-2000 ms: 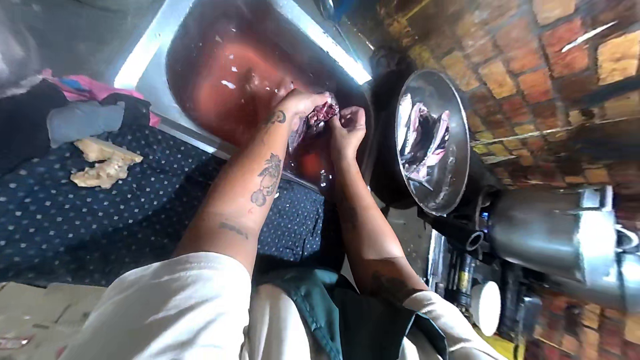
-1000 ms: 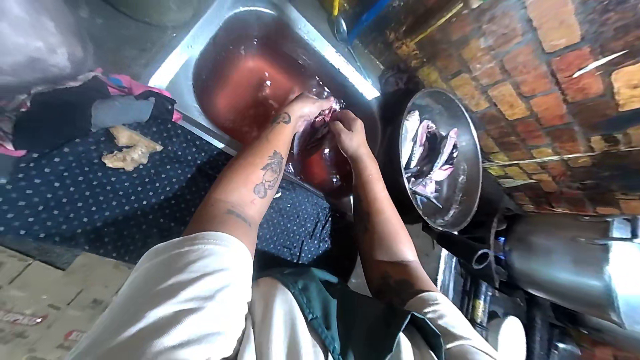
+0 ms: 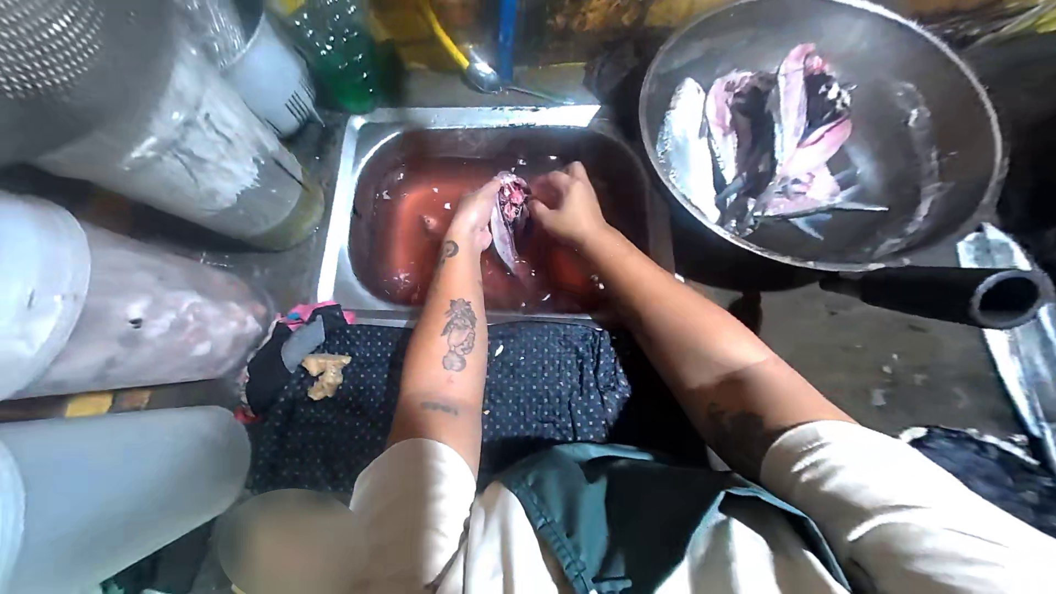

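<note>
A small fish (image 3: 504,235), its body opened and dark red inside, is held over a metal sink (image 3: 334,247) of reddish water (image 3: 412,247). My left hand (image 3: 476,216) grips it from the left side, with the tail end pointing down. At its right, my right hand (image 3: 569,202) has its fingers bent near the opened flesh; whether they pinch any of it cannot be told. Small pale bits float in the water. Right of the sink, a frying pan (image 3: 932,239) holds several opened fish (image 3: 792,140) with silvery skin and pink flesh.
The pan's black handle (image 3: 924,295) points right. A dark dotted cloth (image 3: 544,379) hangs before the sink, with a piece of ginger root (image 3: 326,373) at its left. Large plastic containers (image 3: 157,305) line the left side. Behind the sink lie a spoon (image 3: 483,76) and a green bottle (image 3: 338,58).
The view has turned strongly, now with the sink nearly level ahead. Both hands stay together at the fish over the sink, and the fish in the pan remain there.
</note>
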